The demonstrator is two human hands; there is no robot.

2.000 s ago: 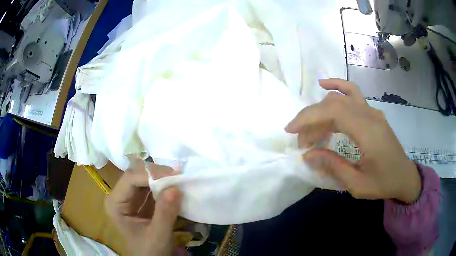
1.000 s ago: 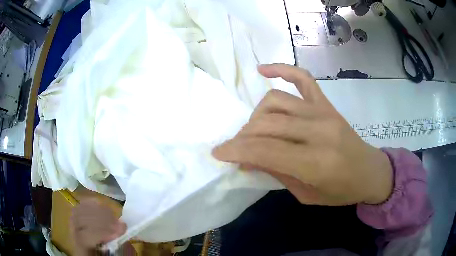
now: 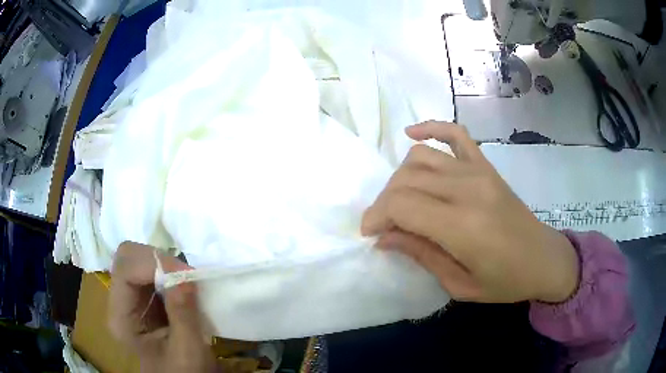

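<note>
A large heap of white cloth [image 3: 241, 146] lies in front of me and hangs over the table's near edge. A folded edge [image 3: 270, 269] of the same cloth runs between my hands. My left hand [image 3: 164, 309] pinches its left end between thumb and finger, at lower left, with loose threads hanging there. My right hand [image 3: 464, 218] pinches the edge further right, its index finger raised; the thumb is partly hidden. Below the edge the cloth hangs as a flap with a frayed corner at the right.
The sewing machine's needle plate [image 3: 475, 75] and presser foot [image 3: 505, 62] are at upper right. Black-handled shears [image 3: 617, 120] lie on the bed beside a slim tool. A printed scale [image 3: 599, 213] runs along the table edge. Another machine [image 3: 29, 109] stands at far left beyond a brown board edge.
My left hand has risen from the lower left and the stretched edge now lies nearly level. My right hand has shifted slightly right. The machine bed appears lower in view.
</note>
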